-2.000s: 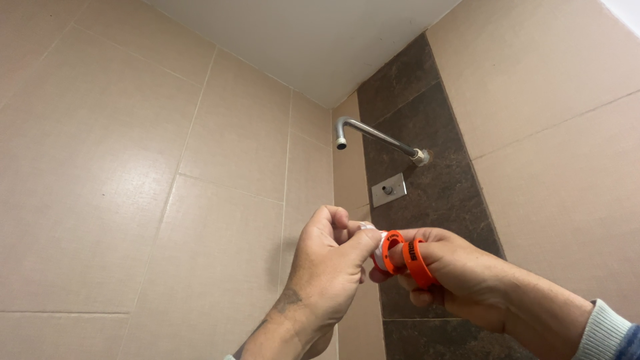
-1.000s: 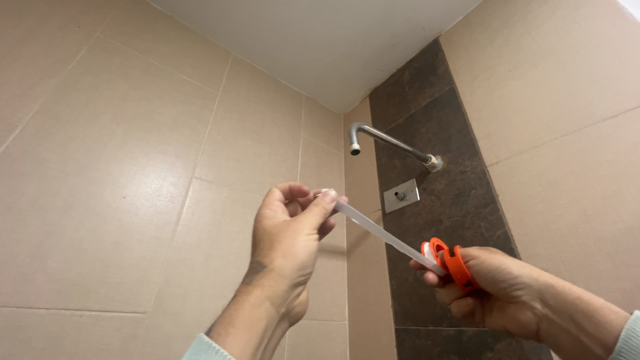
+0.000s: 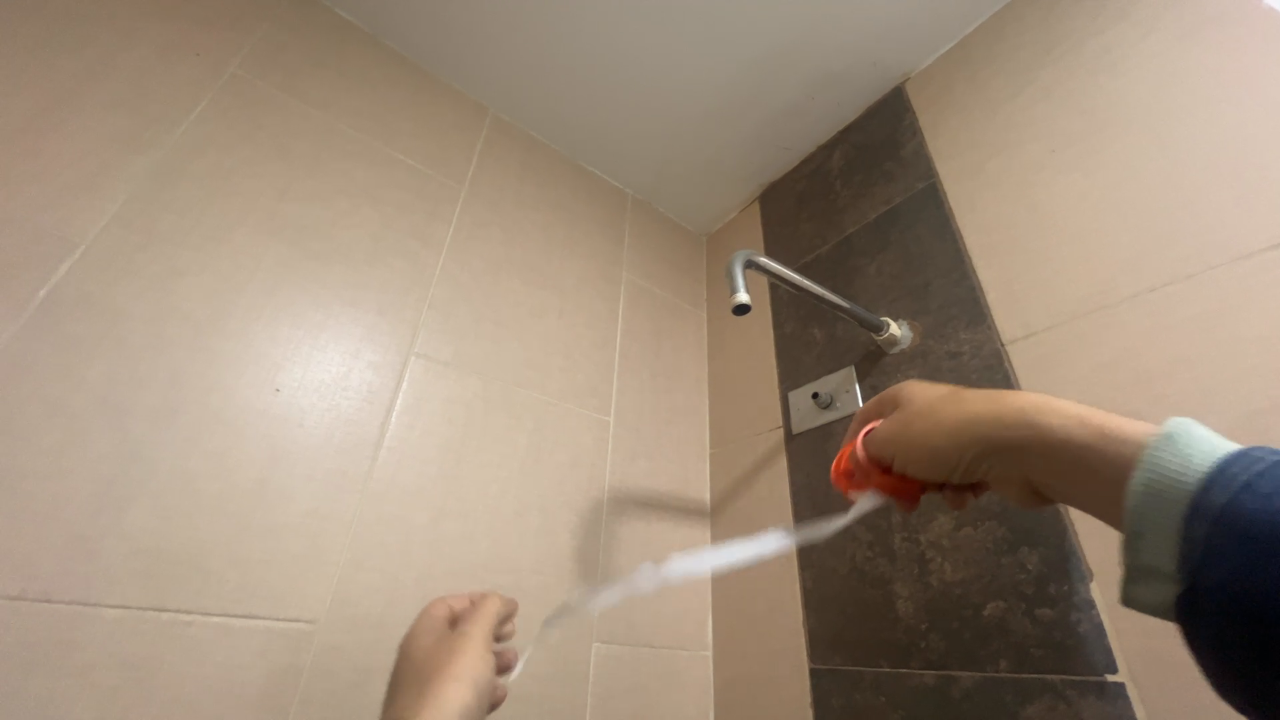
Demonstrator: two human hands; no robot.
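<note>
My left hand (image 3: 455, 650), low in the view, pinches the free end of a white thread seal tape (image 3: 700, 562). The tape runs up to the right, twisted and blurred, to an orange plastic spool (image 3: 862, 470). Around that spool my right hand (image 3: 935, 440) is closed, just below the metal valve plate. A chrome shower arm (image 3: 815, 290) juts from the wall above my right hand; its bent end points down and bears no shower head. Neither hand touches the arm.
Beige tiled walls (image 3: 520, 380) meet in a corner under a white ceiling (image 3: 640, 90). On a dark tile strip (image 3: 950, 580) sit the shower arm's wall fitting (image 3: 893, 335) and a square metal plate (image 3: 825, 400) with a valve stem.
Much more tape is pulled out between my hands than before. My left hand has moved down, and my right hand has risen with the spool toward the valve plate.
</note>
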